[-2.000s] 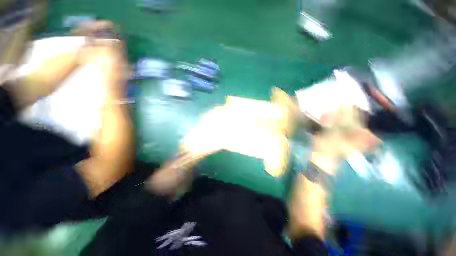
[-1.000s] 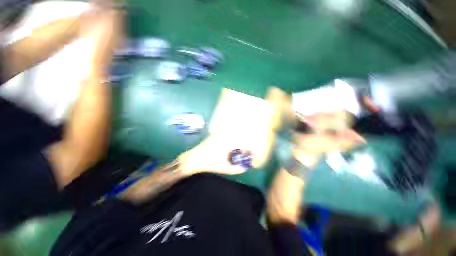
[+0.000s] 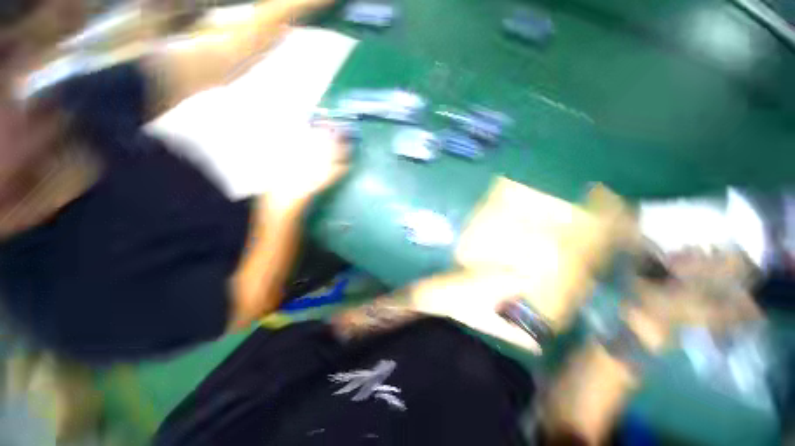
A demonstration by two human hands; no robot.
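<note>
The picture is strongly blurred. My left hand (image 3: 471,300), washed out by light, lies over the near part of the tan cardboard pad (image 3: 532,222). Its fingers are at a dark, shiny round product unit (image 3: 525,320) and appear to hold it. My right hand (image 3: 697,287) is at the near side of the white screw feeder (image 3: 689,222). Its fingers are too blurred to tell whether they hold anything. A blue-and-white unit (image 3: 429,228) lies on the green bench left of the pad. No screw can be made out.
Several blue-and-white units (image 3: 462,131) lie behind the pad. A large white sheet (image 3: 253,113) is at the left, with a neighbour's arm (image 3: 275,244) across its near edge. The neighbour's dark-clothed body (image 3: 131,235) is close on my left. Another unit (image 3: 527,26) lies farther back.
The view has swung left, so the bench appears shifted right. The unit left of the pad and the dark unit at my left hand were not distinguishable two seconds ago. My right hand remains near the feeder.
</note>
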